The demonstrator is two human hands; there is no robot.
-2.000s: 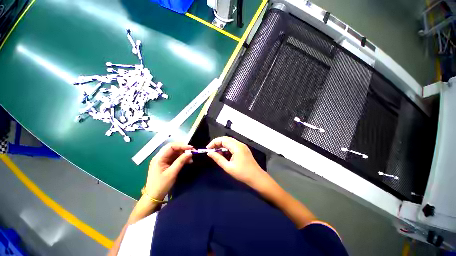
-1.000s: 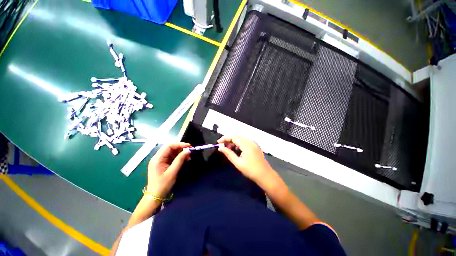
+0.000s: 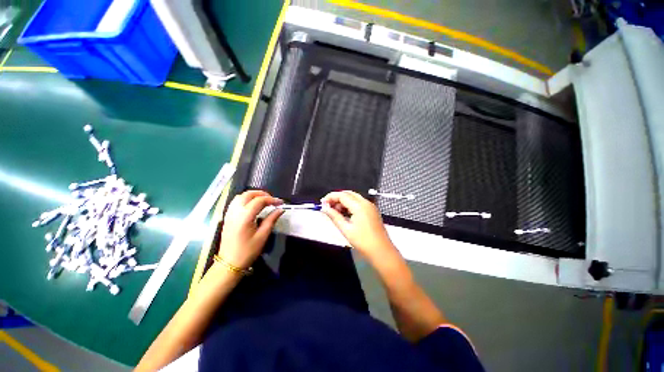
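A short white cable assembly [image 3: 300,207] with a dark purplish part near its right end is stretched level between my two hands, over the conveyor's near rail. My left hand [image 3: 247,227] pinches its left end between thumb and fingers. My right hand [image 3: 354,218] pinches its right end. The fingers cover both ends. Several similar cables lie in a spaced row on the black mesh conveyor belt [image 3: 419,142], to the right of my hands. A loose cable pile [image 3: 98,225] lies on the green table [image 3: 44,149].
A steel ruler [image 3: 178,243] lies slanted near the table's yellow-taped edge. A blue bin [image 3: 109,47] and a grey-white upright device [image 3: 191,36] stand at the upper left. The white conveyor rail [image 3: 451,267] runs below the belt. A large pale hood [image 3: 633,160] covers the belt's right end.
The view has turned toward the conveyor, so more of the blue bin shows. My hands, still holding the cable, are now over the conveyor's near rail instead of in front of my body.
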